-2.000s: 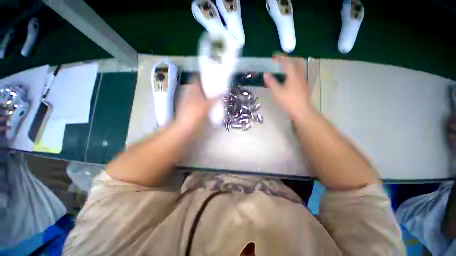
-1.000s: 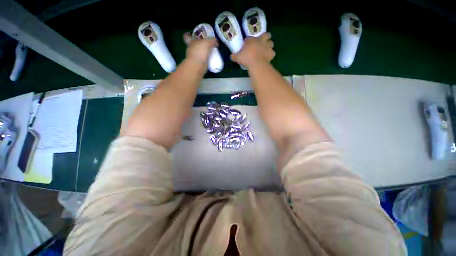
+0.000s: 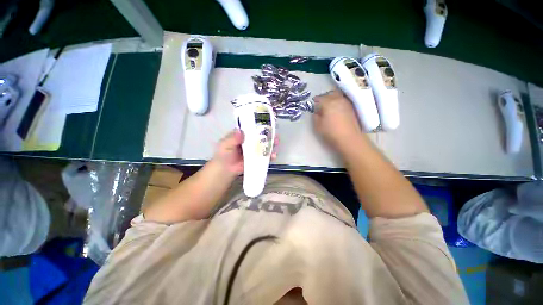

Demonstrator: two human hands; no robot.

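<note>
My left hand point(image 3: 231, 153) holds a white handset point(image 3: 257, 149) near the bench edge, gold panel and dark display facing up. A pile of shiny oval pieces point(image 3: 281, 90) lies on the mat point(image 3: 226, 89) just beyond it. My right hand point(image 3: 335, 118) is at the right edge of the pile, fingers curled towards the pieces; whether it grips one cannot be told. Two handsets point(image 3: 384, 92) lie side by side, panels up, right of the pile, close to my right hand.
A handset point(image 3: 196, 74) lies at the mat's left, panel up. Another handset point(image 3: 512, 122) lies far right. More handsets point(image 3: 436, 22) are on the green conveyor. Papers point(image 3: 80, 77) and a dark flat rectangle point(image 3: 33, 113) are at left. Clothing of people shows at both sides.
Both hands have come back from the conveyor. Two handsets now lie on the mat right of the pile, and my left hand holds one near my body. My right hand has moved to the pile.
</note>
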